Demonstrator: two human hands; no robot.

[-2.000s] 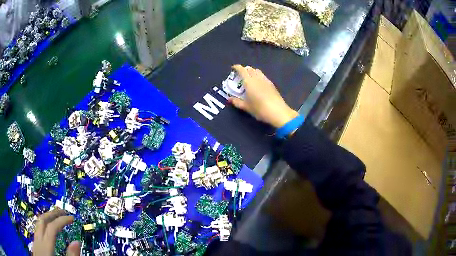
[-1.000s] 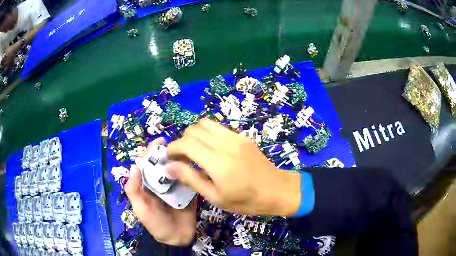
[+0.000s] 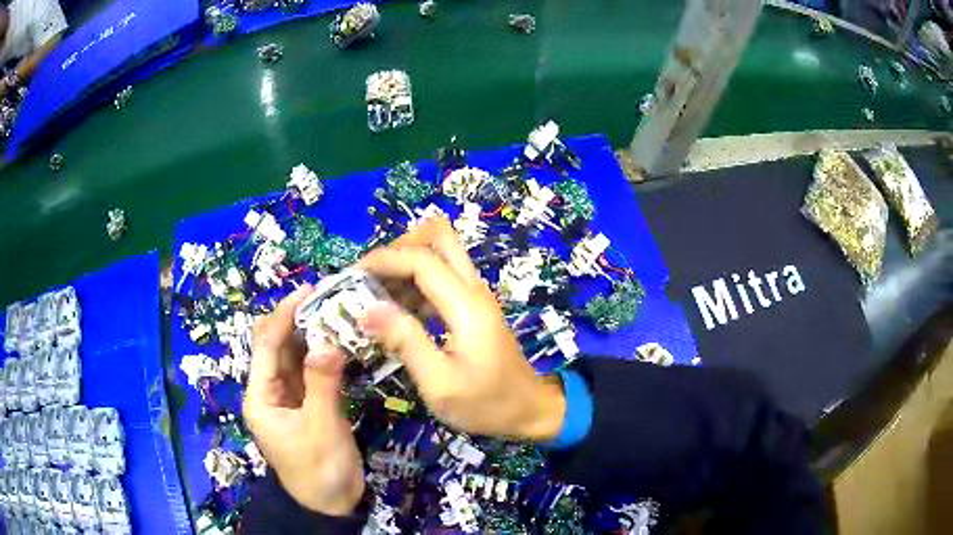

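A white plastic housing (image 3: pixel 340 305) is held between both hands above the heap, tilted, with blocky white parts showing on its near side. My left hand (image 3: pixel 303 418) grips its left and lower side. My right hand (image 3: pixel 460 345) grips its right side, fingers over the top edge. Wired board assemblies (image 3: pixel 528 274) with green boards, white inserts and thin wires lie in a loose heap around and under the hands on a blue corrugated sheet (image 3: pixel 653 277). The hands hide part of the housing and the heap.
Filled housings (image 3: pixel 65 439) lie in rows on another blue sheet at left. A green conveyor (image 3: pixel 230 136) carries scattered units behind. A metal post (image 3: pixel 695 84) stands at back right. The black Mitra mat (image 3: pixel 731 240) and bags of gold-coloured parts (image 3: pixel 844 209) are at right. A person's arm shows top left.
The right hand has come from the mat to the left hand. Since one second ago, the housing has turned from its smooth face to show white inner parts. The view has swung left overall.
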